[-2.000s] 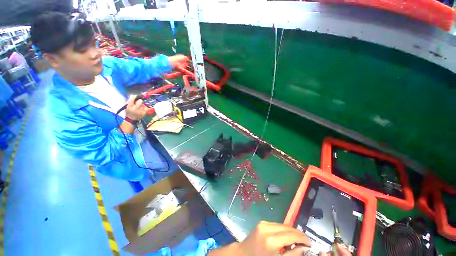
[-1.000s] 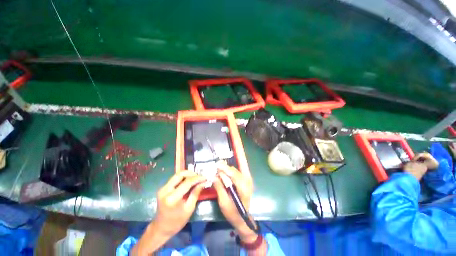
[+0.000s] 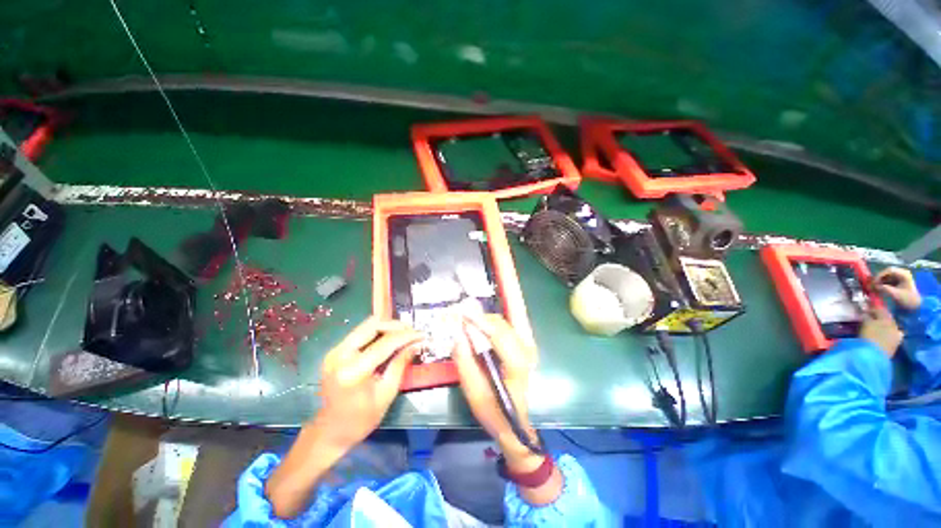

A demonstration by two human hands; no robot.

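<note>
An open tablet unit (image 3: 439,258) lies in an orange-red frame (image 3: 384,253) in front of me. My right hand (image 3: 497,373) is shut on the soldering iron (image 3: 504,400), with its tip end over the circuit board (image 3: 442,332) at the near end of the unit. The exact tip contact is too small to tell. My left hand (image 3: 363,376) rests at the board's left side, fingertips pinched together near the board. Whether it holds a wire or small part cannot be made out.
Left are a pile of tiny red components (image 3: 270,318), a small grey block (image 3: 330,286) and a black square fan (image 3: 139,306). Right are a whitish cup (image 3: 612,299), a round fan (image 3: 560,243) and the iron holder (image 3: 696,225). A neighbour's hands (image 3: 882,328) work at another frame.
The view has swung from the neighbour at left to my own work, then shifted slightly. Over the last second both my hands have stayed at the board, the right still holding the iron.
</note>
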